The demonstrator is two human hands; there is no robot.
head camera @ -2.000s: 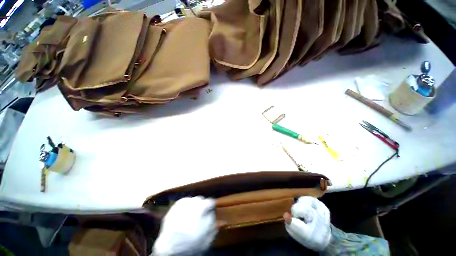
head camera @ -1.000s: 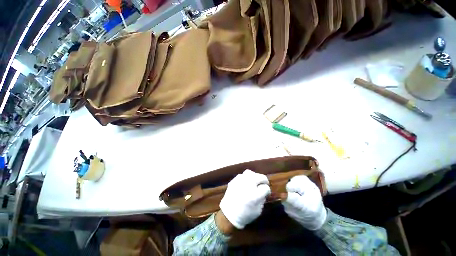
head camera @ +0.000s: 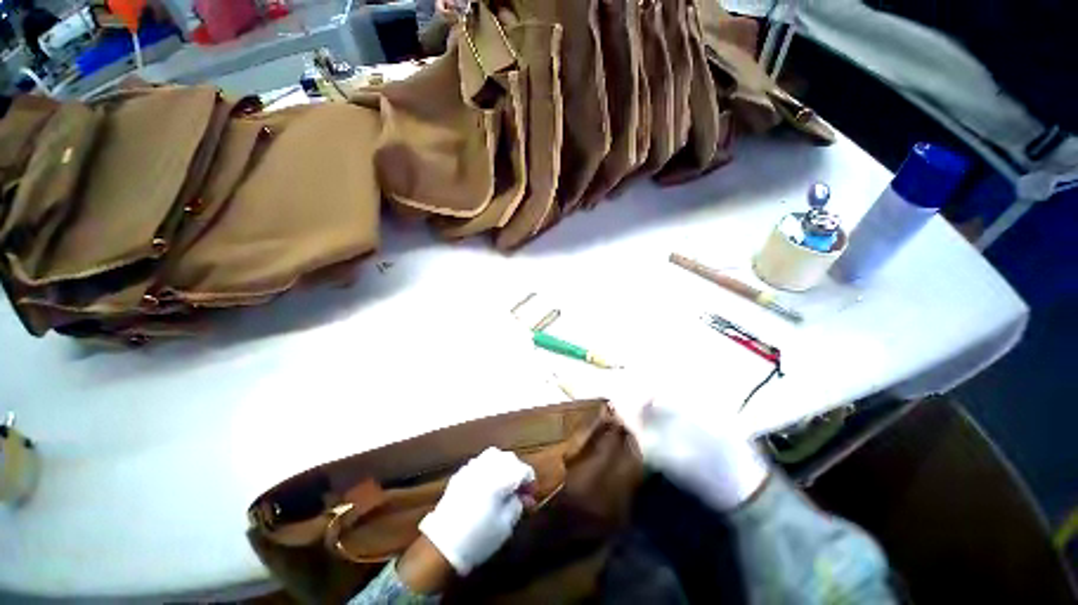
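A brown bag (head camera: 426, 455) lies at the table's near edge with its mouth open upward. My left hand (head camera: 479, 508), in a white glove, pinches the brass-edged zip or binding inside the mouth. My right hand (head camera: 697, 449), gloved and blurred, is at the bag's right corner near the table edge; its fingertips are washed out, so I cannot tell what it grips. A green-handled awl (head camera: 567, 349) lies on the table beyond the bag.
Brown bags are piled at the left (head camera: 284, 189) and back (head camera: 591, 106). A wooden-handled tool (head camera: 721, 279), red-black snips (head camera: 747, 340), a cream tub (head camera: 798, 254) and a blue spray can (head camera: 904, 213) stand or lie at right. Another tub (head camera: 14, 463) is cut off at left.
The view has swung right, bringing the blue can in. My hands were close together on the bag's mouth; my right hand has moved apart to the bag's right corner.
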